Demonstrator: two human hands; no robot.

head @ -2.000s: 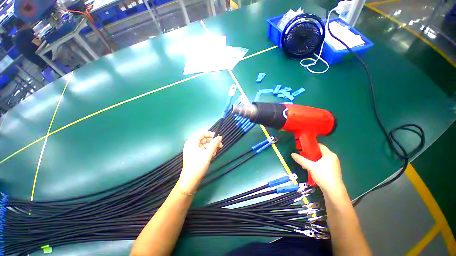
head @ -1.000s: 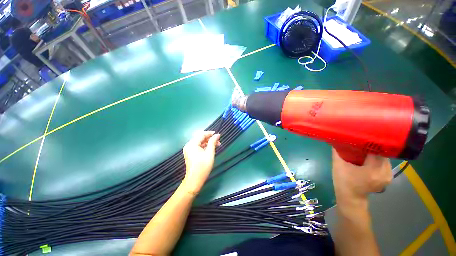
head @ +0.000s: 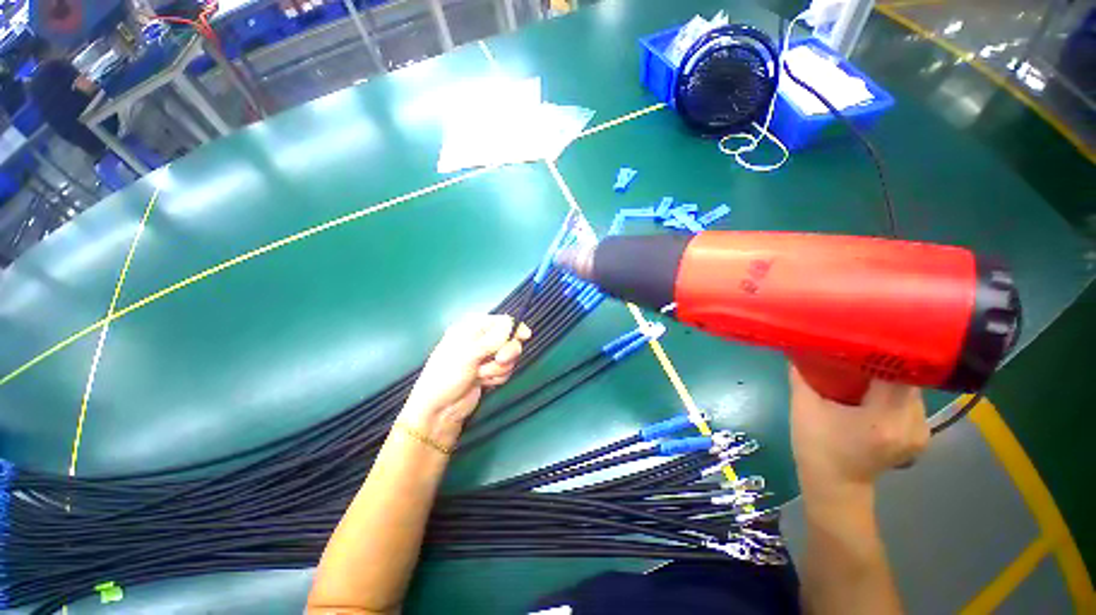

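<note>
My right hand [head: 859, 427] grips the handle of the red heat gun [head: 829, 294], which lies level with its metal nozzle pointing left. The nozzle is at the blue sleeves [head: 555, 255] on the cable ends. My left hand [head: 475, 360] is closed around a black cable [head: 519, 317] just below its sleeved end. Many black cables [head: 301, 463] run in a bundle to the left. Two sleeved ends [head: 627, 342] lie apart from the bundle. Bare silver cable lugs [head: 748, 543] lie at the lower right.
Loose blue sleeves [head: 683, 216] lie behind the gun. White papers [head: 511, 132] are at the far side. A round black fan [head: 727, 82] stands by a blue bin [head: 829, 102] with a white cord. A green tag [head: 109, 592] is at lower left. A person is in the background.
The heat gun has swung from angled toward me to side-on, and my right hand has moved right with it. Since one second ago it has shifted slightly left, and my left hand's fingers have closed more.
</note>
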